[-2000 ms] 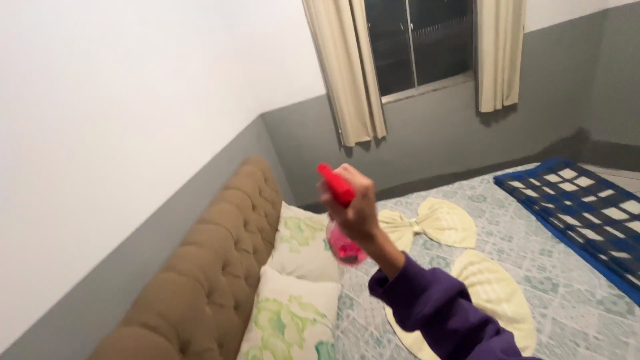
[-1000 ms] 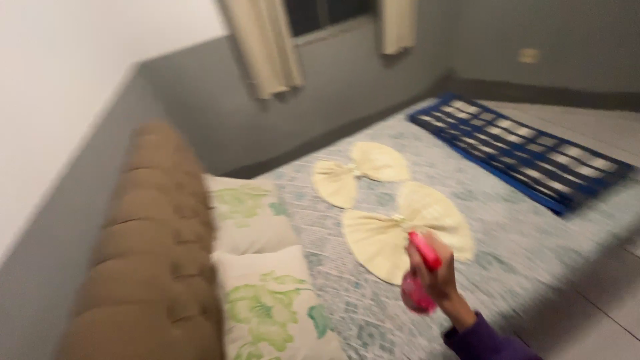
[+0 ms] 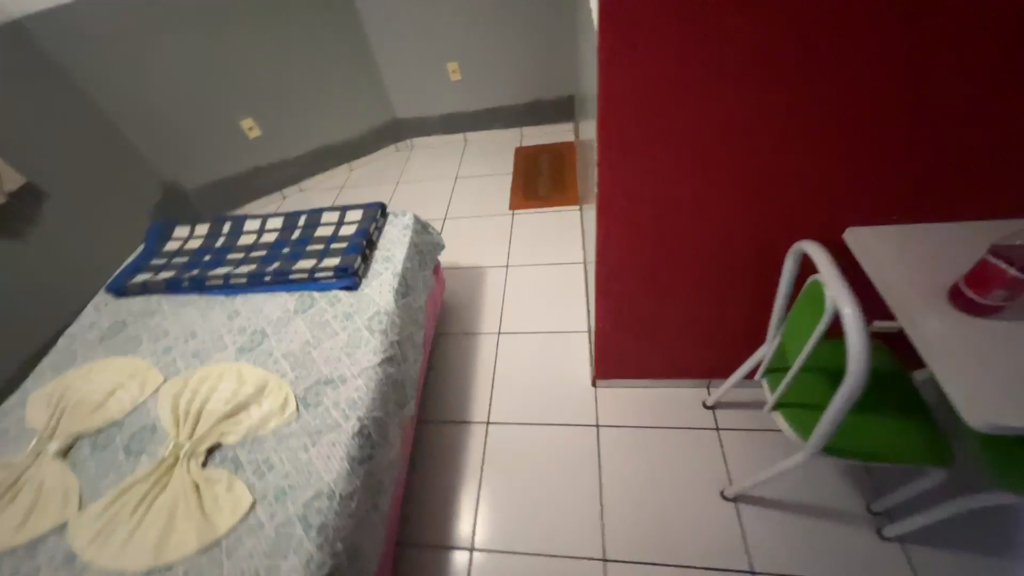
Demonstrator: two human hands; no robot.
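Neither of my hands shows in the head view now. Two cream cloths gathered into bow shapes lie side by side on the bed: one cloth bow (image 3: 180,464) toward the bed's near edge and another cloth bow (image 3: 56,448) at the far left, partly cut off by the frame. A folded blue, black and white checked blanket (image 3: 264,248) lies across the foot of the bed. A patterned light sheet (image 3: 320,352) covers the mattress. On the table at the right rests a bottle of red liquid (image 3: 990,280), cut off by the frame's edge.
A green chair with a white metal frame (image 3: 840,384) stands on the tiled floor (image 3: 540,376) against the white table (image 3: 912,264). A dark red wall (image 3: 760,160) juts out behind them. An orange-brown doormat (image 3: 545,176) lies at the far end of the floor.
The view has swung far to the right, from the headboard and pillows to the floor, chair and table. The hand with the red and pink spray bottle has left the view.
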